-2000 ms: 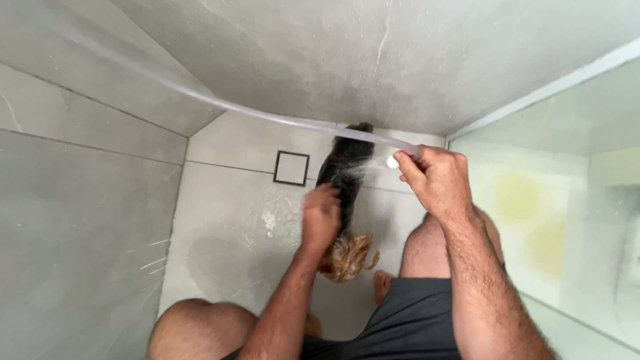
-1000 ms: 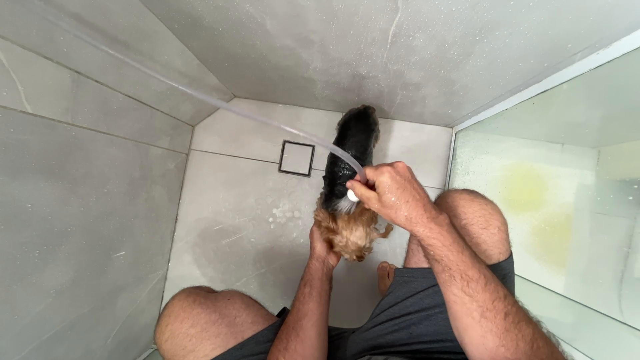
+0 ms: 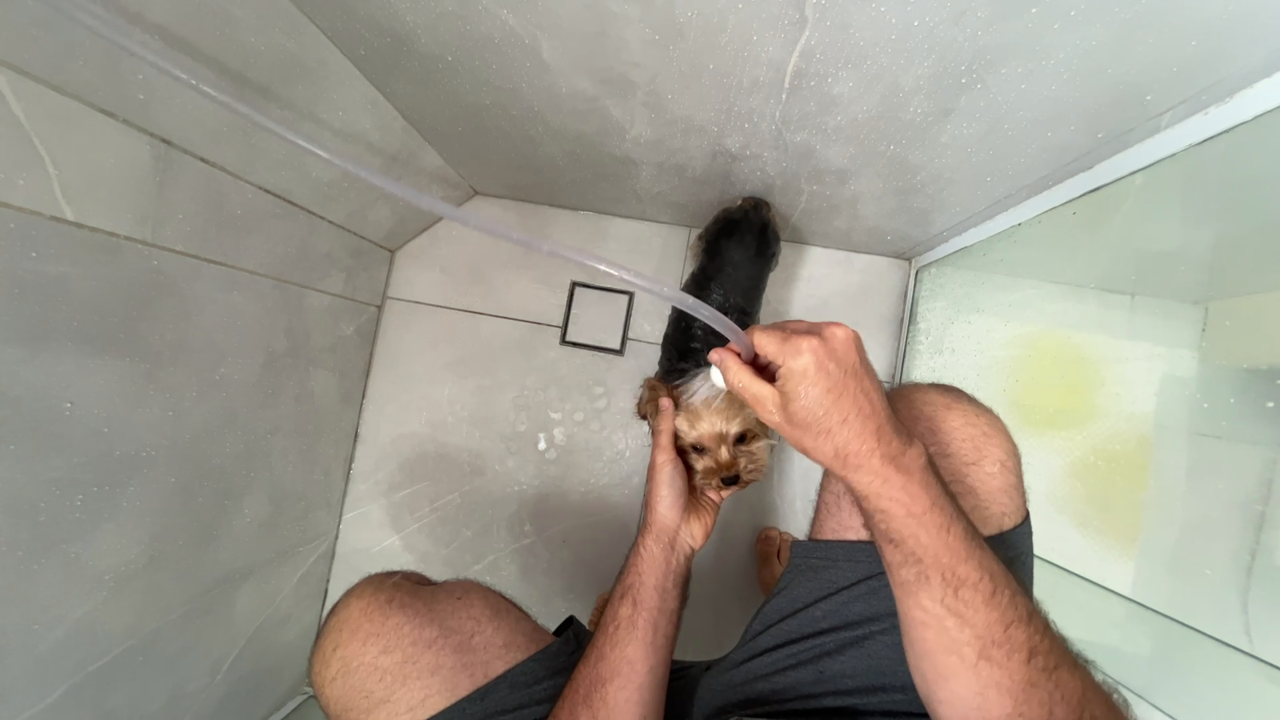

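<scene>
A small wet dog [image 3: 728,275] with a black back and a tan head stands on the tiled floor, its face turned up toward me. My left hand [image 3: 677,490] cups the dog's head from the side and under the chin, the thumb beside its ear. In my right hand [image 3: 815,385] is a small white shower head [image 3: 717,377], joined to a clear plastic hose [image 3: 480,222] that runs to the upper left. Water sprays from it onto the back of the dog's head and neck. My right fingers hide most of the shower head.
A square floor drain [image 3: 597,318] lies left of the dog. Grey tiled walls [image 3: 620,110] rise behind and at the left, and a wet glass panel [image 3: 1080,400] stands at the right. My bent knees are on both sides, and some suds [image 3: 550,440] lie on the floor.
My left hand has gone from the dog's back to its head and chin. My right hand has brought the spray down to the neck. The dog's face has come into view.
</scene>
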